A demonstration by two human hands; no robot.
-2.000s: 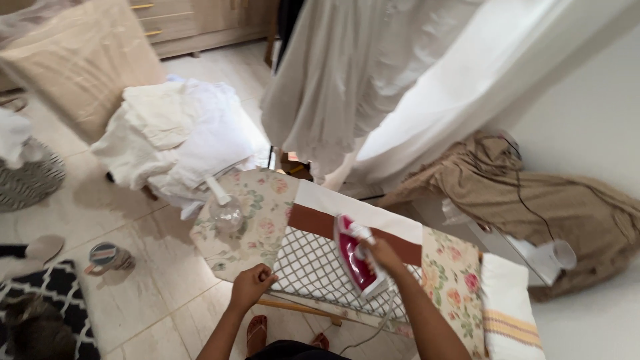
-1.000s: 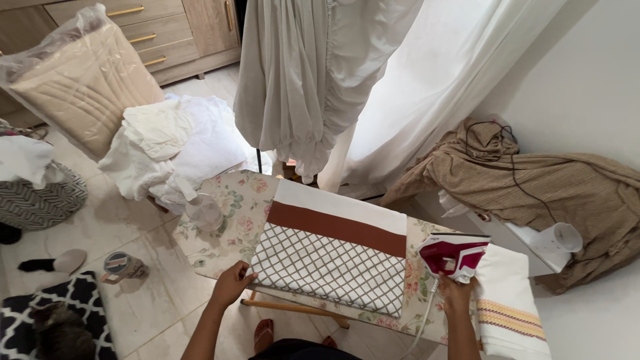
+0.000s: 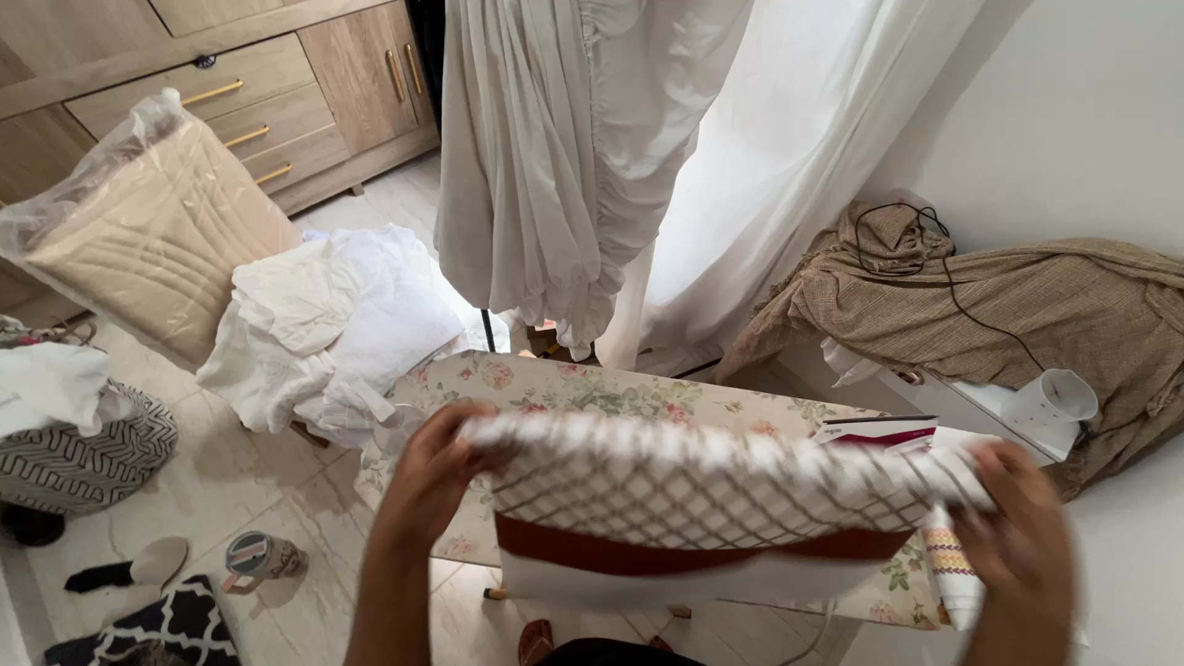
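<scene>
A lattice-patterned white cloth [image 3: 684, 490] with a red-brown band is stretched in the air above a floral ironing board [image 3: 592, 388]. My left hand [image 3: 444, 453] grips its upper left corner, and my right hand [image 3: 1004, 499] grips the upper right one; both are blurred by motion. The steam iron [image 3: 879, 432] stands at the board's right part, mostly hidden behind the cloth. A folded white cloth with a yellow and purple striped border [image 3: 953, 555] shows beside my right hand. At the board's left end is a clear bottle [image 3: 398, 421].
White laundry [image 3: 342, 314] is heaped at the left, beside a plastic-wrapped beige cushion [image 3: 166, 240]. Grey fabric [image 3: 536, 166] hangs beyond the board. A brown woven cloth [image 3: 925, 287] and a white cup [image 3: 1054, 407] lie at the right. A handled tumbler [image 3: 264, 560] stands on the floor.
My right hand has let go of the iron and taken the cloth's right side. The lattice cloth, flat on the board before, is now lifted between both hands, its band toward me.
</scene>
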